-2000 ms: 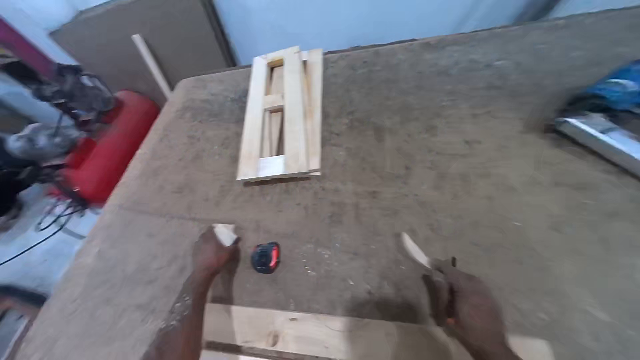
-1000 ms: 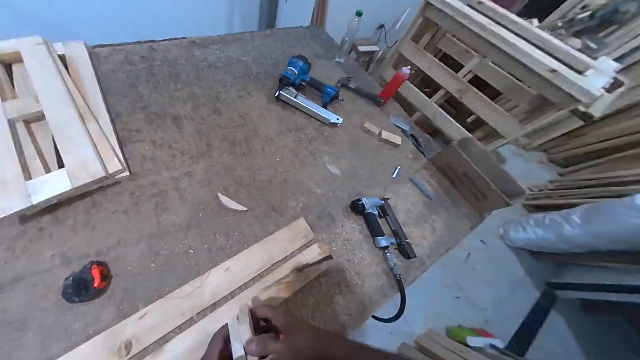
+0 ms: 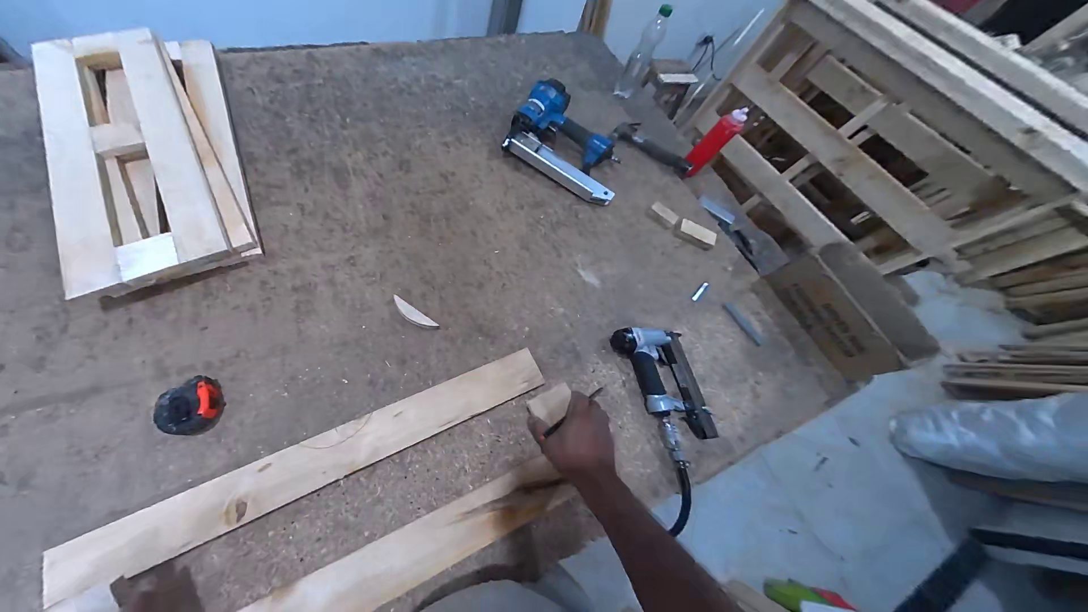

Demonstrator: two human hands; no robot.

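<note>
Two long wooden boards lie apart on the bench, the farther board [image 3: 323, 450] and the nearer board [image 3: 425, 544]. Between their right ends, my right hand [image 3: 582, 442] grips a small wood block [image 3: 550, 406] and a thin dark pencil-like stick. My left hand [image 3: 161, 591] is blurred at the bottom left edge, beside a pale block [image 3: 85, 600] at the farther board's left end; its fingers are mostly hidden. A curved wood offcut [image 3: 415, 313] lies beyond the boards, and a tape measure [image 3: 189, 405] sits to the left.
Stacked wooden frames [image 3: 170, 170] lie at the far left. A blue pneumatic nailer [image 3: 557, 140], a hammer [image 3: 650, 149] and a red bottle [image 3: 716, 143] are at the back. A smaller air stapler [image 3: 663, 374] with a hose lies right of my right hand. A cardboard box [image 3: 837, 319] and pallets [image 3: 867, 144] stand beyond.
My hands were together at the boards' right ends one second ago; now they are far apart, the left at the lower left. The two boards now lie farther apart.
</note>
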